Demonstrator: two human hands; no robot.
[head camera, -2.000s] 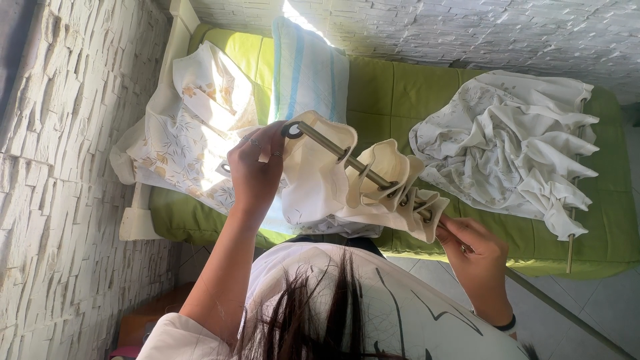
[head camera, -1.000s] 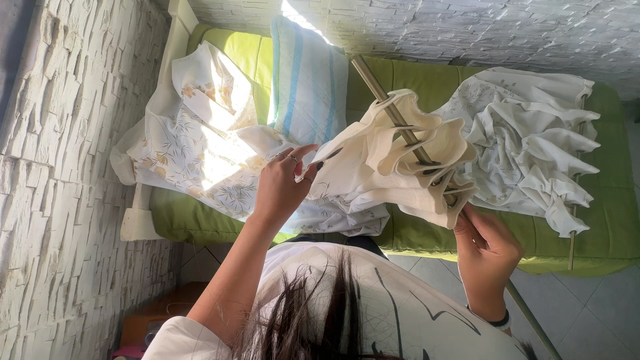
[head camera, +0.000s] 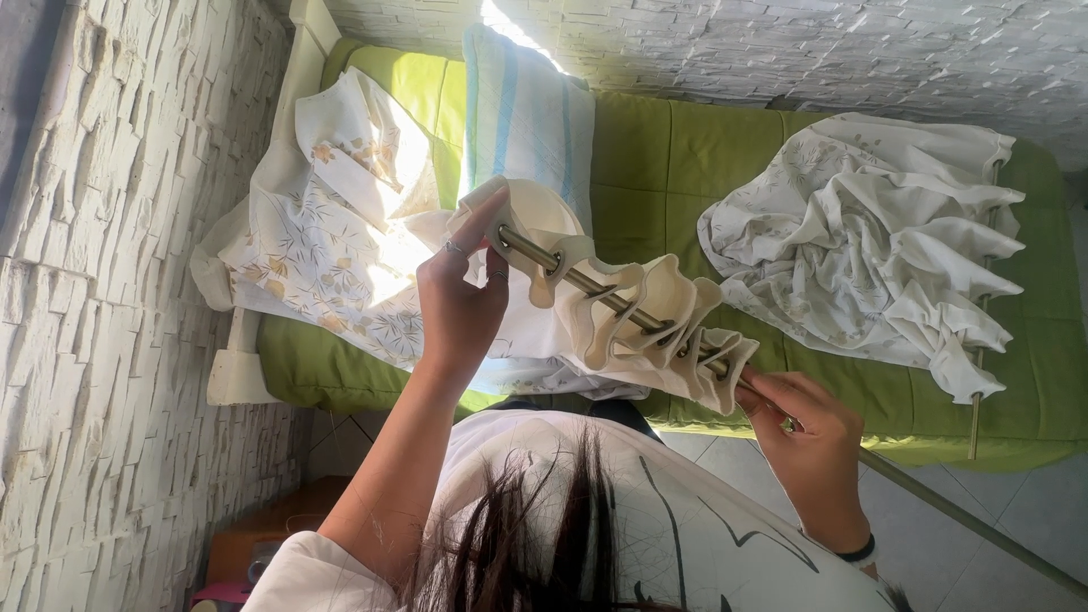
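My left hand (head camera: 466, 289) pinches the upper edge of a cream eyelet curtain (head camera: 654, 310) between thumb and fingers, beside a metal ring at the tip of a brass-coloured curtain rod (head camera: 960, 510). The rod runs through several of the curtain's rings, and the fabric hangs in folds along it. My right hand (head camera: 799, 416) grips the rod just past the gathered curtain, and the rod's rest slants down to the lower right. Flowered white fabric (head camera: 340, 263) lies at the bed's left end; whether it joins the cream edge is partly hidden by my hand.
The bed has a green quilt (head camera: 663, 161), a white frame (head camera: 242, 365) and a striped blue-white pillow (head camera: 527, 119). At its right lies a second patterned curtain (head camera: 850, 246), gathered on a thin rod (head camera: 975, 429). Rough stone-textured walls (head camera: 127, 280) stand left and behind. A wooden cabinet (head camera: 268, 518) is at lower left.
A second ago the rod's tip stuck out well past the cream curtain; now the curtain's edge is at the tip, held by my left hand. That hand has moved up from lower on the fabric.
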